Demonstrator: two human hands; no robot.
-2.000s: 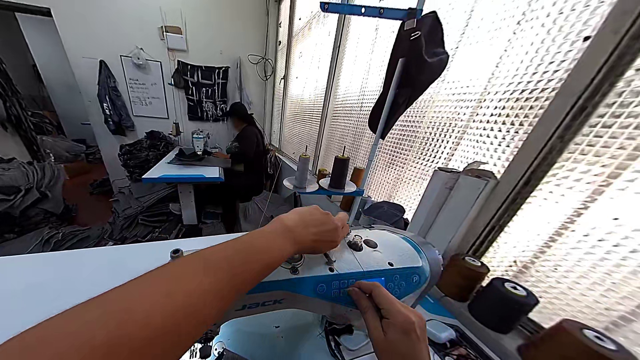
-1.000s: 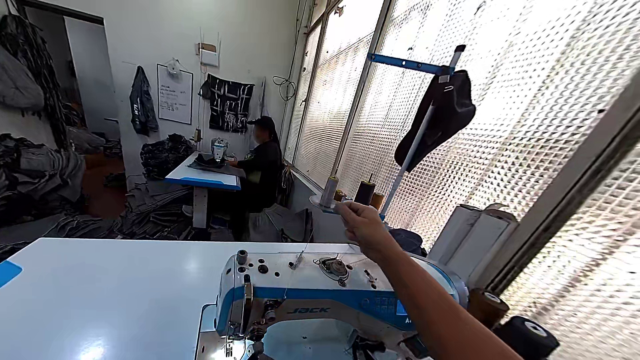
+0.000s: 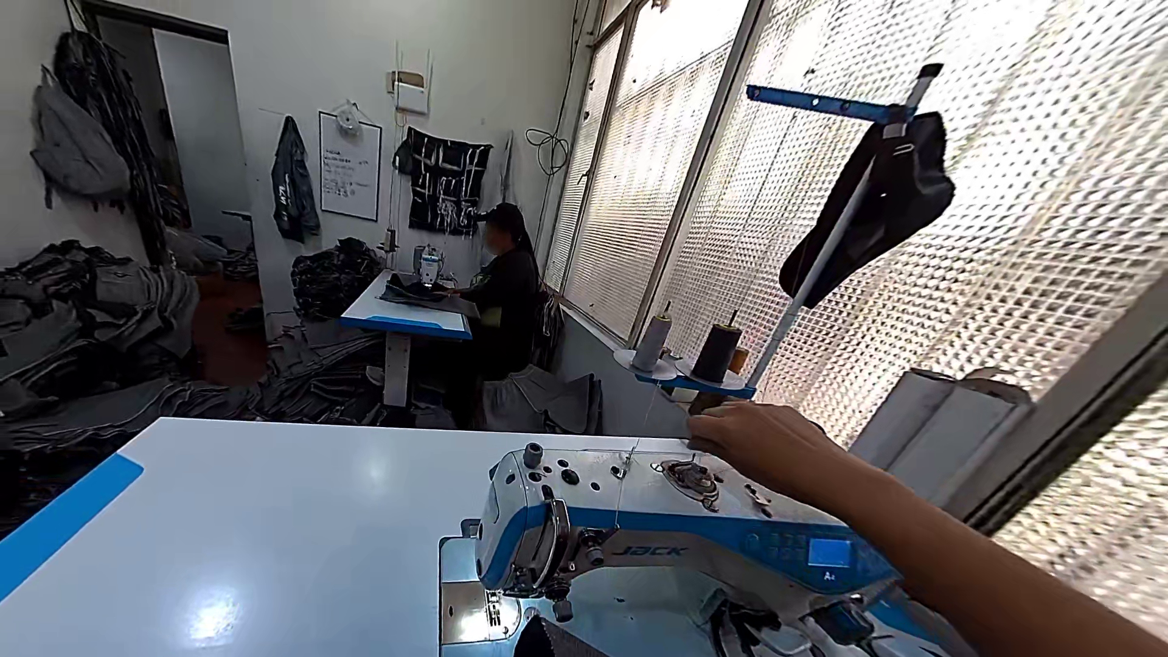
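Note:
My right hand (image 3: 762, 443) reaches in from the right, above the back edge of the Jack sewing machine (image 3: 657, 529), just below the thread stand. Its fingers are bent downward; whether they hold thread cannot be told. On the stand are a grey thread cone (image 3: 652, 342) and a black thread cone (image 3: 715, 353). A thin thread runs down to the machine's top, where a tangled clump (image 3: 693, 481) lies. Dark fabric (image 3: 552, 639) shows near the needle area at the bottom edge. My left hand is out of view.
The white tabletop (image 3: 301, 529) extends left of the machine. A dark cap-like item (image 3: 876, 205) hangs on the stand's pole. Grey rolls (image 3: 940, 438) lean by the window. Beyond, a person in dark clothes sits at another sewing table (image 3: 411, 315), with garment piles (image 3: 91, 319) on the left.
Two seconds ago both hands were over the machine; the left is out of view now. The right hand has come down from near the thread cones. The view has turned left.

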